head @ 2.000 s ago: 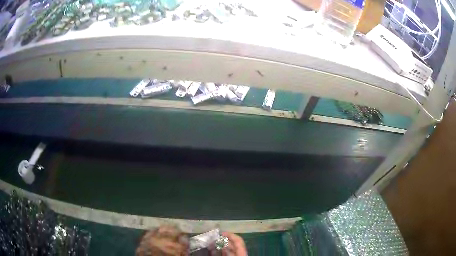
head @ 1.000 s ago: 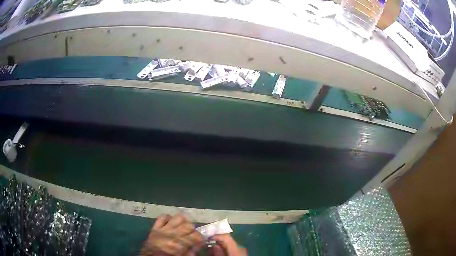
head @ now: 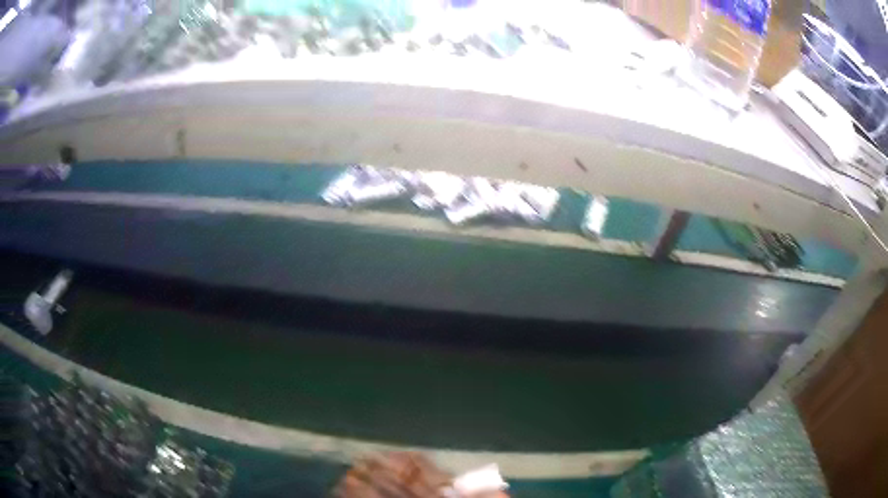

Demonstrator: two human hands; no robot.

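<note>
My left hand (head: 394, 476) is at the bottom edge of the view, cut off and blurred. A small white piece (head: 479, 480), perhaps a handle section, shows just right of it; I cannot tell how it is held. Of my right hand only a possible sliver shows below the white piece, too cut off to read. A white device housing (head: 43, 303) lies on the green conveyor belt at the far left.
A heap of circuit boards (head: 107, 438) is at lower left, a bubble-wrapped stack (head: 764, 452) at lower right. White handle covers (head: 448, 194) lie beyond the belt (head: 389, 370). The upper shelf (head: 389, 131) holds a water bottle (head: 725, 49) and a white box (head: 828, 117).
The view has shifted and blurred. The hands and white piece sit lower in the picture, and the right hand has mostly dropped out of view.
</note>
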